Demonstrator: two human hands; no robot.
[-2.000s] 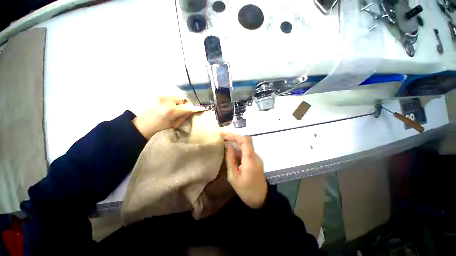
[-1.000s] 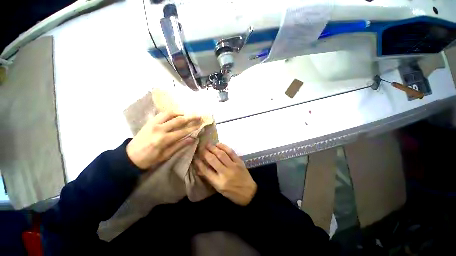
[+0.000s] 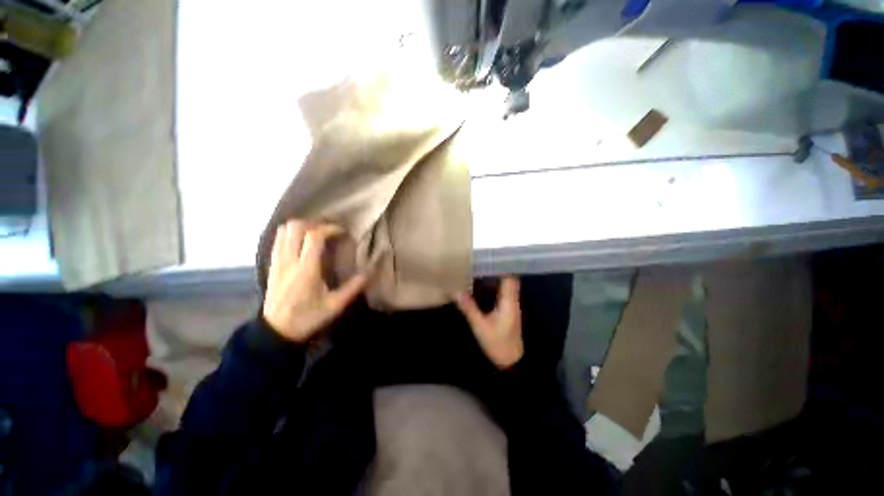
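Note:
A beige-brown cloth panel (image 3: 426,223) lies on the white table in front of the machine, with a fold running up towards the needle area. The presser foot and needle area (image 3: 465,73) is brightly lit at the top, just beyond the cloth. My left hand (image 3: 308,281) is at the panel's lower left, thumb and fingers around bunched cloth. My right hand (image 3: 496,318) is at the panel's lower right corner by the table edge, thumb touching the cloth and fingers spread. Whether it pinches the corner cannot be told.
Another beige panel (image 3: 116,145) lies at the table's left. A small brown tab (image 3: 647,127) and an orange-handled tool (image 3: 858,171) lie on the right. Brown cut pieces (image 3: 756,339) rest on grey-green cloth below the table. A red object (image 3: 114,373) is at lower left.
The cloth was under both hands near the needle; it is now spread flatter on the table. Both hands have moved down to its near end. The view has shifted, showing more of my lap.

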